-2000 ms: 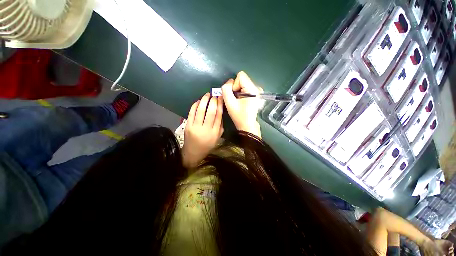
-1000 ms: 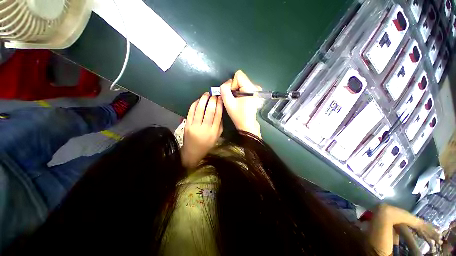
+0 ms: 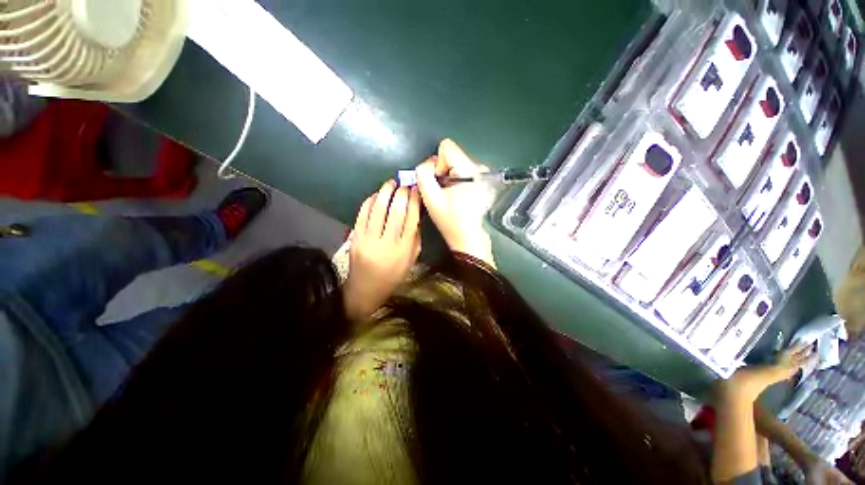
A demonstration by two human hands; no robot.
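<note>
My left hand (image 3: 382,237) is at the middle of the view, its fingertips at a small white slip with a bluish edge (image 3: 407,177). My right hand (image 3: 458,204) is just right of it, touching the slip's other side with its fingers. It holds a thin dark tool (image 3: 498,176), maybe tweezers, whose far end points right toward the tray. The tool's other end is hidden by my fingers. A clear blister tray (image 3: 607,296) lies to the right, with white parts (image 3: 629,199) in its pockets, several bearing a dark oval and dark print.
A cream desk fan (image 3: 114,43) with a white cable stands at the upper left. A white paper strip (image 3: 270,71) lies beside it. Another person's arm (image 3: 740,417) is at the lower right, near crumpled white paper (image 3: 820,346). A red stool (image 3: 90,156) is below the bench.
The view has shifted slightly, so fan and tray sit a little differently. My hands stay close together at the slip. The neighbour's hand has moved up to the crumpled paper.
</note>
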